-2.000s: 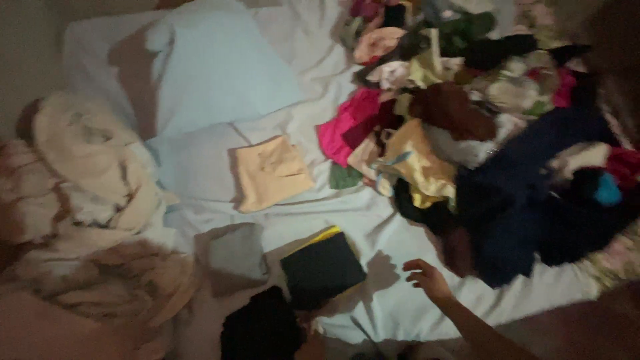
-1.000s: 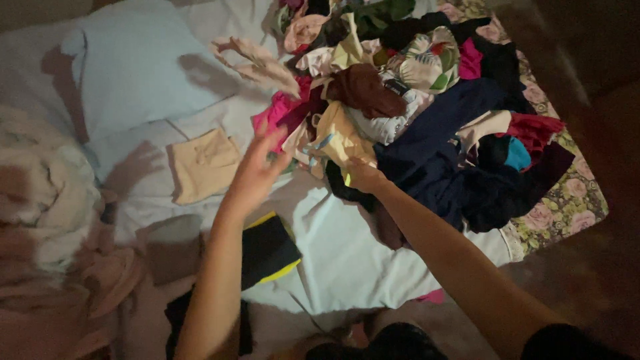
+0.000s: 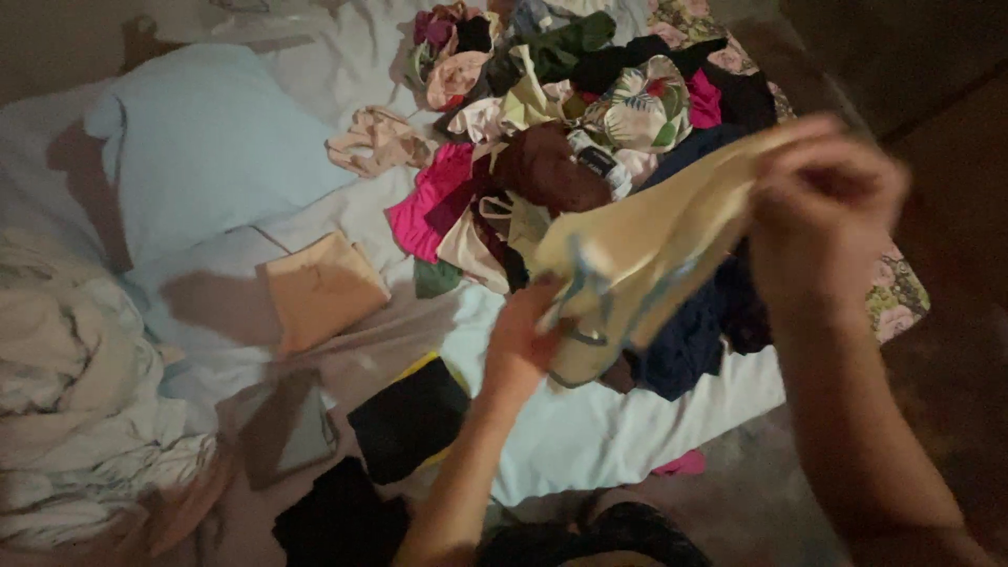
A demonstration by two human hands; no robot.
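A pale yellow garment (image 3: 654, 244) with blue marks is stretched between my two hands above the clothes pile. My left hand (image 3: 524, 339) grips its lower left end. Higher up and to the right, my right hand (image 3: 827, 197) is shut on the other end, blurred. Beneath and behind it lie a brown garment (image 3: 551, 169), a navy garment (image 3: 685, 346) and a bright pink garment (image 3: 429, 205). A crumpled beige garment (image 3: 378, 143) rests left of the pile. Folded peach cloth (image 3: 323, 291), folded grey cloth (image 3: 291, 429) and folded black and yellow cloth (image 3: 409, 417) lie left of my left hand.
A light blue pillow (image 3: 213, 150) is at the upper left of the bed. Rumpled pale bedding (image 3: 71, 394) fills the left edge. Black cloth (image 3: 339, 516) lies at the lower front. Floral fabric (image 3: 898, 295) shows at the bed's right edge, with a small pink item (image 3: 681, 463) near the front edge.
The yellow garment, on the pile one second ago with my right hand at it, is now lifted and stretched between both hands. The beige garment, in the air then, now lies beside the pile.
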